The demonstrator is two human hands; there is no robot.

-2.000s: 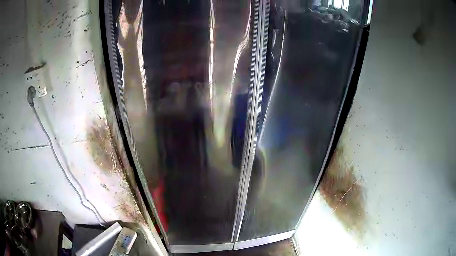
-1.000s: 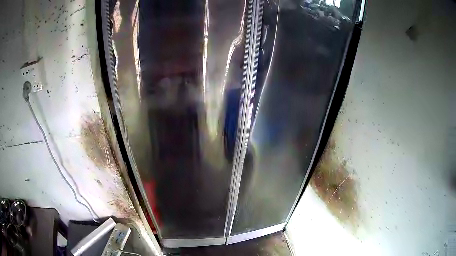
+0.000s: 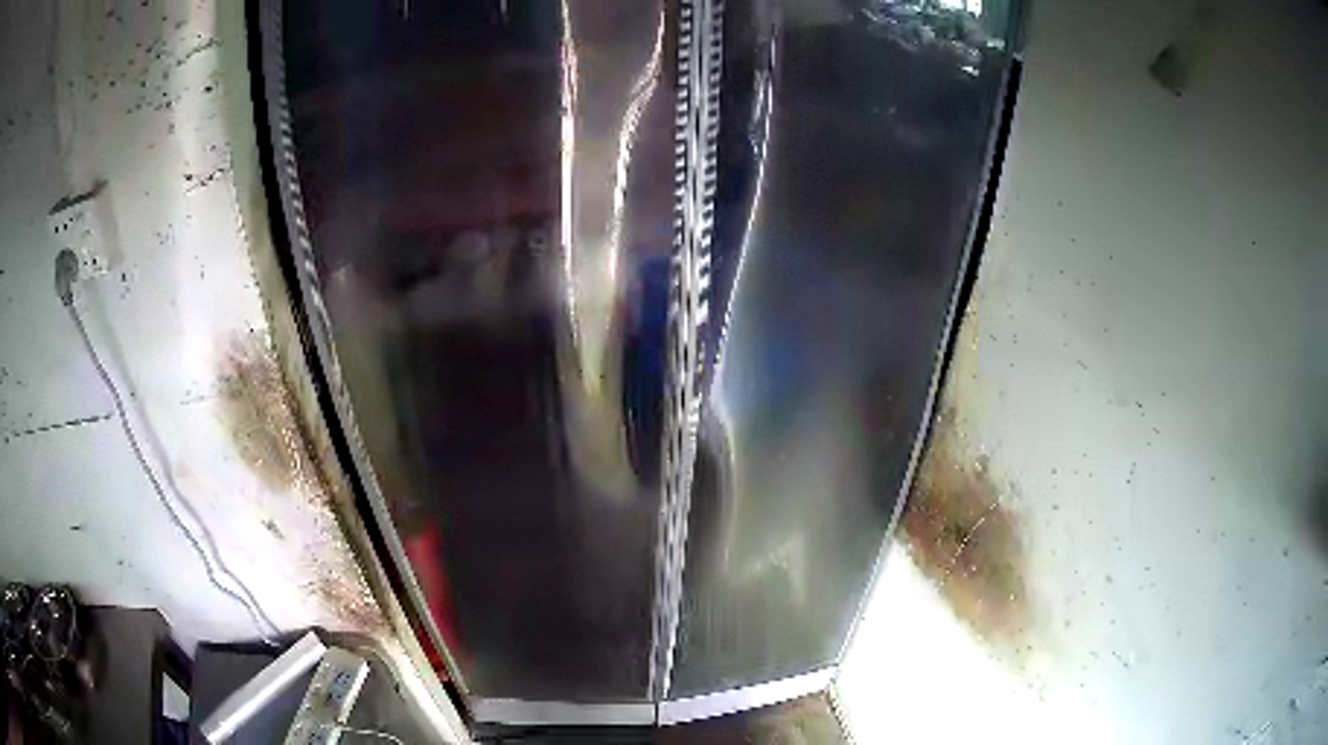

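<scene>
Neither of my hands is in the picture. A tall dark glossy panel (image 3: 481, 364), like a curtain or door of clear plastic or glass, stands in front of me inside a dark frame. A patterned light strip (image 3: 685, 335) runs down its middle, where two halves meet. Blurred reflections or shapes show in it, including a blue patch and a small red patch at the lower left. I cannot tell what lies behind it.
Pale stained walls (image 3: 1165, 364) stand on both sides. At left a grey cord (image 3: 153, 473) hangs from a wall socket (image 3: 80, 248). At the lower left are a power strip (image 3: 325, 699), a white bar (image 3: 262, 688), dark boxes and coiled cables (image 3: 41, 640).
The panel and walls have shifted slightly left in the picture. The bright streaks at the panel's upper left have mostly gone. No hand has appeared.
</scene>
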